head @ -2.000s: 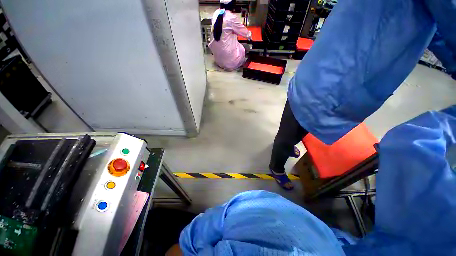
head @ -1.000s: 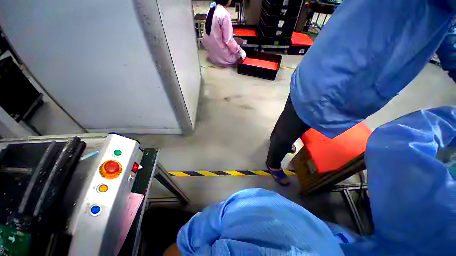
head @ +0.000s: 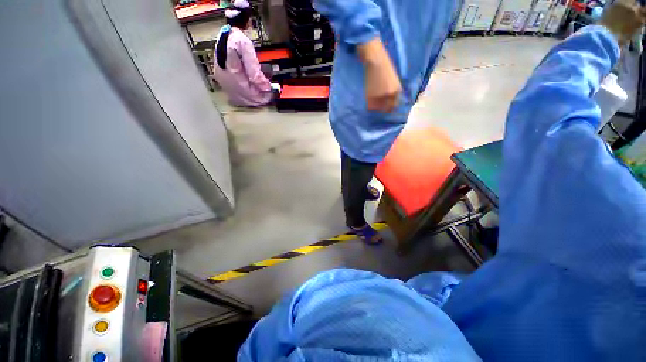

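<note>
A raised blue sleeve on the right leads to my right hand (head: pixel 625 20), which is small and blurred at the top right edge. Its fingers do not show clearly, nor whether they hold anything. A white bottle-like object (head: pixel 612 99) shows just beyond my right forearm, partly hidden by it. My other blue sleeve fills the bottom middle, and my left hand is out of the picture. The control panel (head: pixel 105 322), with a red emergency stop (head: pixel 105 298), stands at the lower left, with no hand on it.
A blue-smocked person (head: pixel 382 92) stands ahead beside a red-topped carton (head: pixel 418 173). A green-topped bench (head: pixel 482 166) is at the right. A large pale cabinet (head: pixel 92 141) is at the left. A pink-smocked person (head: pixel 241 71) crouches by a black bin (head: pixel 303 104). Striped tape (head: pixel 297 252) crosses the floor.
The view has swung right, bringing in the green bench, the white object and my right hand. The blue-smocked person's lowered hand now shows. The board at the lower left has left the picture.
</note>
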